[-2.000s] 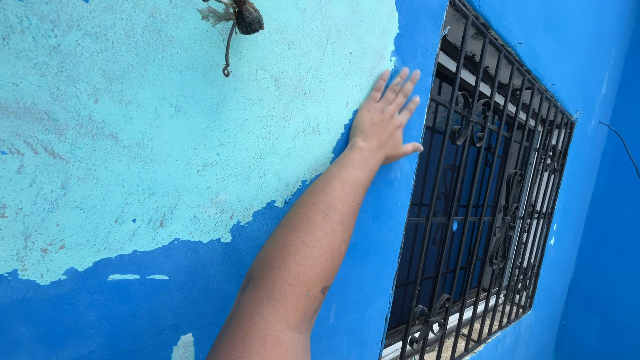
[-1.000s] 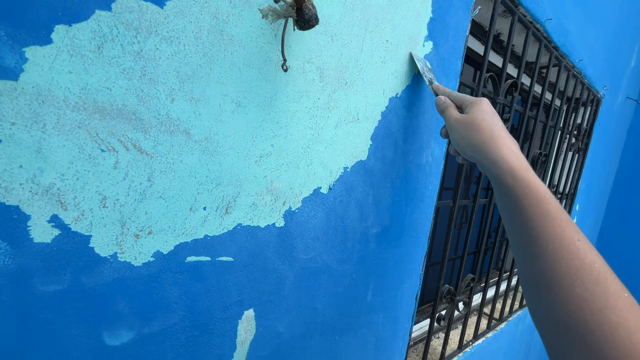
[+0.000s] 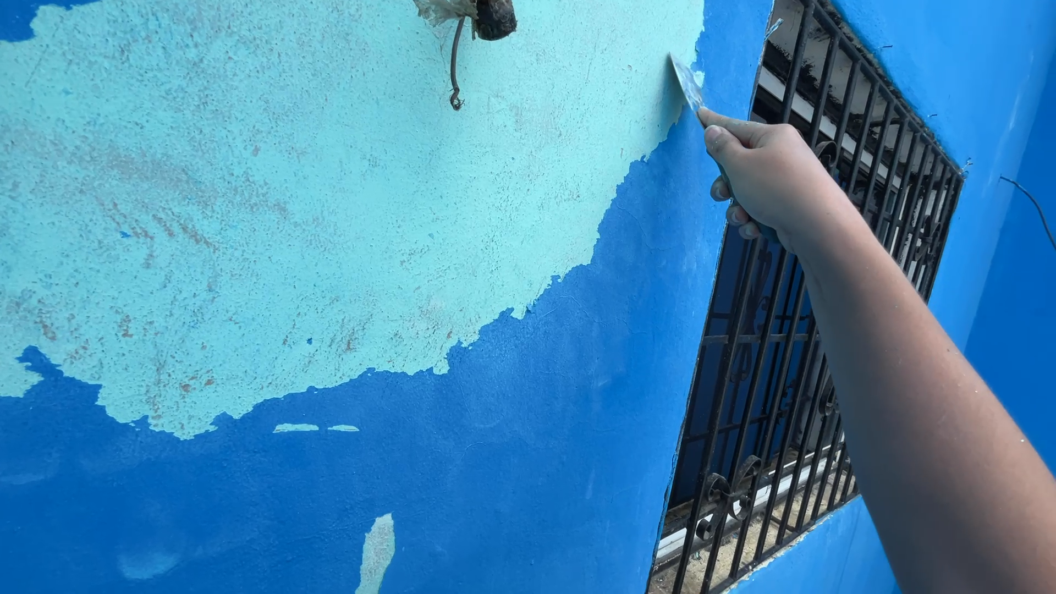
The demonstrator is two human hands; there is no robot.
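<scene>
My right hand point(image 3: 763, 177) is closed around the handle of a paint scraper point(image 3: 686, 82), with the index finger stretched along it. The scraper's metal blade lies at the ragged edge where a turquoise patch of wall point(image 3: 396, 214) meets the blue paint point(image 3: 528, 445), near the patch's upper right. The hand is between that edge and the barred window. Small separate turquoise spots point(image 3: 295, 427) show lower in the blue paint. My left hand is out of the frame.
A black iron window grille point(image 3: 767, 338) stands right of the painted wall, partly behind my forearm. A dark fitting point(image 3: 495, 18) with a hooked wire point(image 3: 454, 70) sticks out at the top. Another thin wire point(image 3: 1031, 202) is at the far right.
Two seconds ago an open hand lay on the wall by the patch's right edge; it has left the view. My right hand with the scraper has come in from the right.
</scene>
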